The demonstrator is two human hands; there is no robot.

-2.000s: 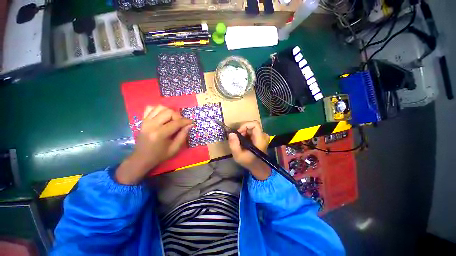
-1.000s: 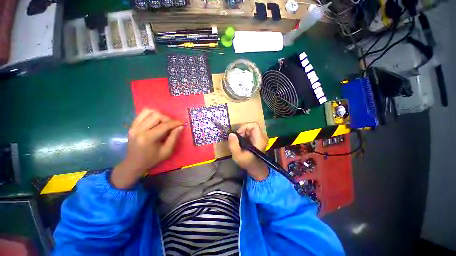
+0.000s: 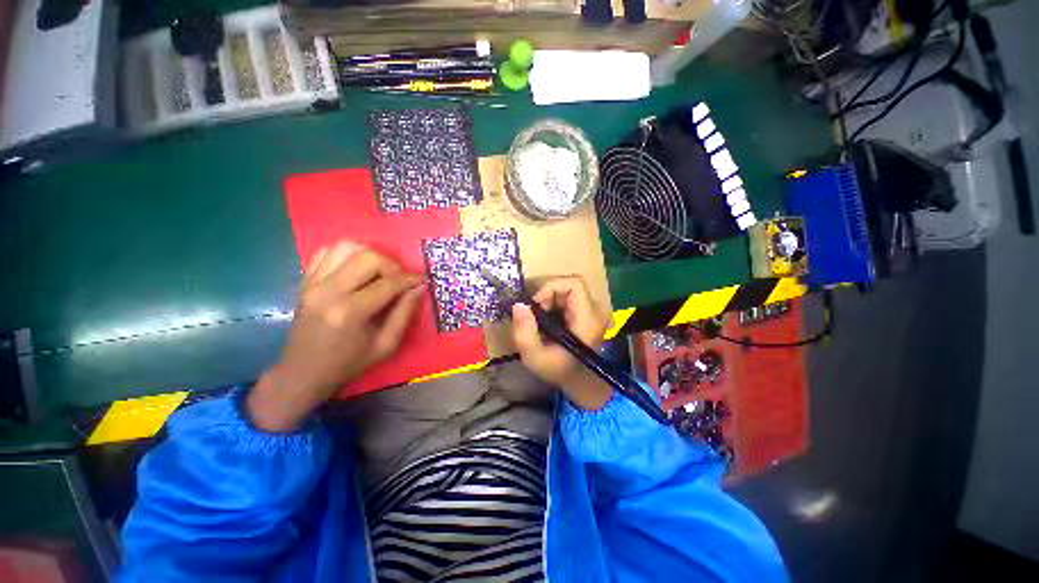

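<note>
A dark square circuit board panel [image 3: 472, 264] with a silvery-white pattern lies across the red sheet [image 3: 330, 211] and the tan card [image 3: 564, 251]. My right hand [image 3: 564, 334] holds a black soldering iron [image 3: 595, 362], its thin tip over the panel's right half. My left hand [image 3: 356, 313] is left of the panel over the red sheet, with thumb and fingertips pinched together. Whether something thin is between them is too small to tell. A second panel [image 3: 425, 157] lies just behind.
A round glass jar [image 3: 550, 171] with whitish contents stands behind the tan card. Right of it is a black fan [image 3: 649, 203]. A blue and yellow unit [image 3: 829, 228] stands at the right edge. A red parts tray [image 3: 769, 393] sits low right; a compartment tray [image 3: 234, 74] is back left.
My left hand has drawn back left from the panel's edge since two seconds ago. My right hand keeps the iron over the panel. The whole view has shifted slightly.
</note>
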